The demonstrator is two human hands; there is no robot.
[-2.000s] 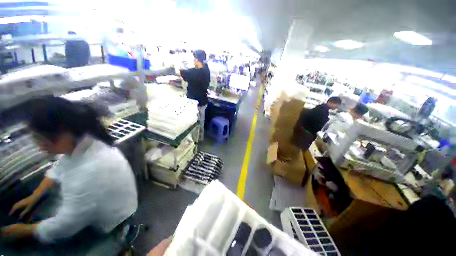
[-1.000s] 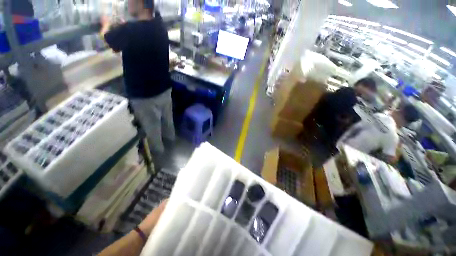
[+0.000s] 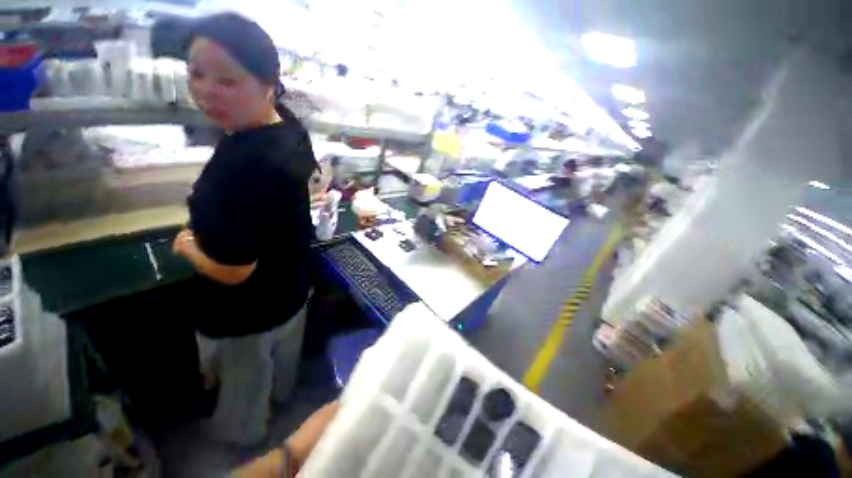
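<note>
A white compartment tray (image 3: pixel 374 429) with long divided slots is held out at the bottom centre, tilted and cut off by the lower edge. Several small dark electronic units (image 3: pixel 478 442) lie in its middle slots, with a smaller round dark piece (image 3: pixel 499 403) near them. My left hand (image 3: pixel 313 434) grips the tray's left edge; its fingers are partly hidden by the tray, and a dark band is on the wrist. My right hand is not in view.
A person in a black top (image 3: pixel 252 215) stands close on the left at a green-topped bench (image 3: pixel 93 266). A bright monitor (image 3: pixel 520 221) and a keyboard (image 3: pixel 367 278) are ahead. Yellow-black tape (image 3: pixel 565 327) marks the aisle floor. Cardboard cartons (image 3: pixel 691 401) stand at right. A white tray stack (image 3: pixel 33 373) is at far left.
The view has moved forward along the aisle. The person in black is nearer and now faces this way. The monitor and bench look larger. The tray stays held by my left hand.
</note>
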